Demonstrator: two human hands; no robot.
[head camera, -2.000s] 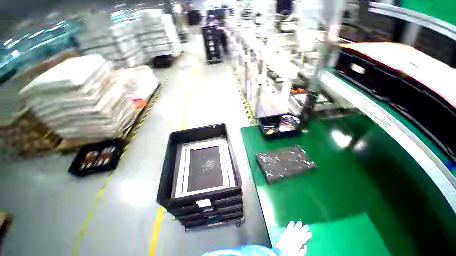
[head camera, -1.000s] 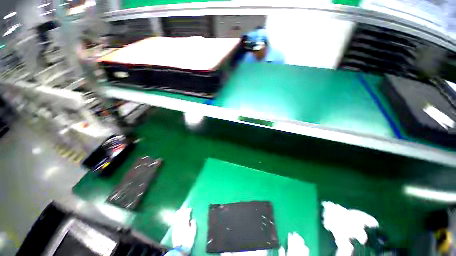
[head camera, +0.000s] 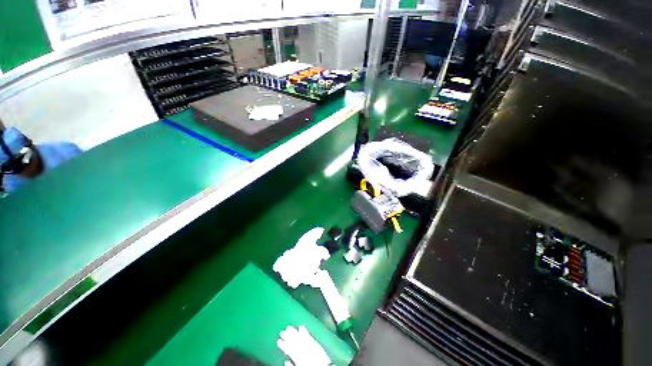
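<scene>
My right hand (head camera: 304, 348), in a white glove, is at the bottom edge over the bright green mat (head camera: 236, 314). Its fingers are apart, nothing shows in them, and the frame cuts off the wrist. The corner of a black foam pad (head camera: 237, 357) shows left of it, mostly cut off. My left hand is out of the picture. A white glue syringe (head camera: 333, 299) with a green cap lies right of the hand, beside a crumpled white cloth (head camera: 300, 261).
Loose black parts (head camera: 355, 244), a grey device (head camera: 377, 209) and a bag-lined bin (head camera: 397, 166) stand beyond. At right, a circuit board (head camera: 575, 264) lies on stacked black trays (head camera: 472, 286). The raised shelf (head camera: 93, 204) holds foam (head camera: 250, 118) and boards; a person (head camera: 28, 161) is behind it.
The view has swung right from the aisle, past the mat, to the bin and trays. My left hand and most of the foam pad have left the picture.
</scene>
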